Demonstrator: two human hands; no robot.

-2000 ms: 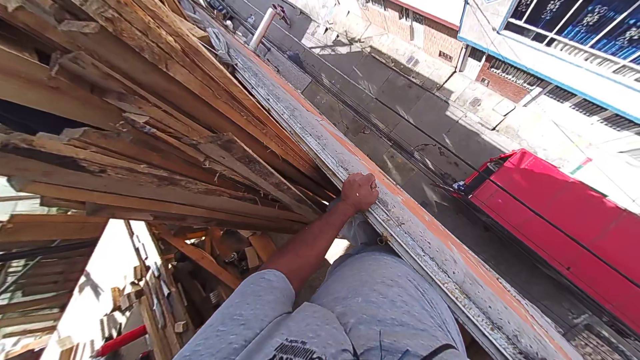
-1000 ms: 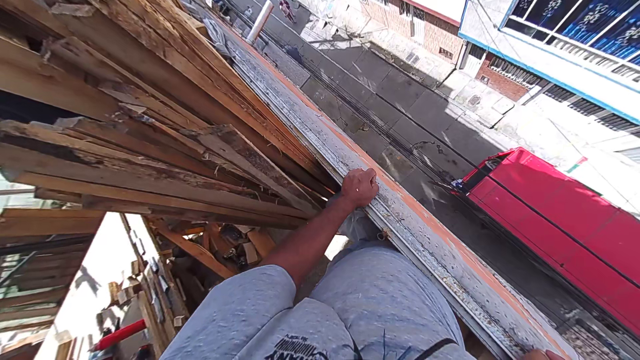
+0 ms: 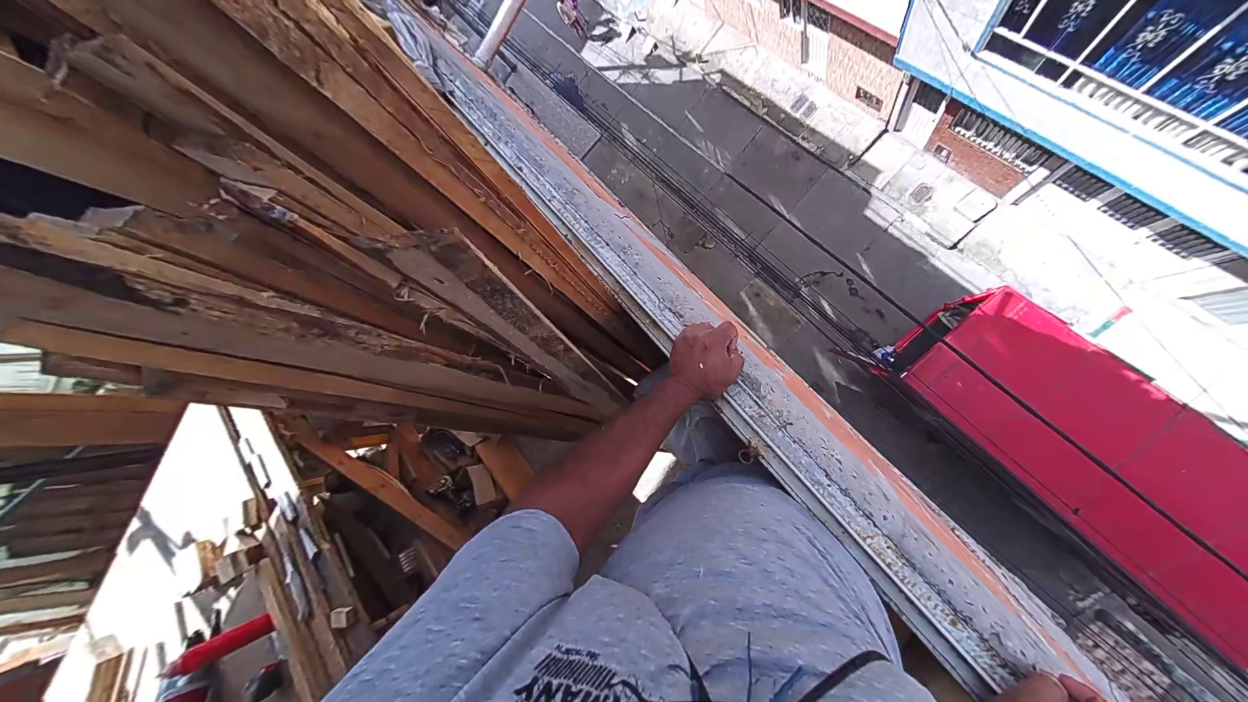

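My left hand rests in a closed fist on top of the parapet ledge, which is grey and white with an orange outer edge. No object shows in its curled fingers. At the bottom edge of the view, only part of my right hand appears, on or beside the same ledge; its fingers are mostly cut off. Rough, weathered wooden boards are stacked to the left, their near ends close to my left forearm. My grey shirt fills the lower middle.
Beyond the ledge lies a street far below, with overhead cables and a red vehicle. A pale pole stands beside the ledge. Down at the lower left are wood scraps and a red object.
My right hand, out of view two seconds ago, now shows partly at the bottom right by the ledge. My left hand has stayed on the ledge.
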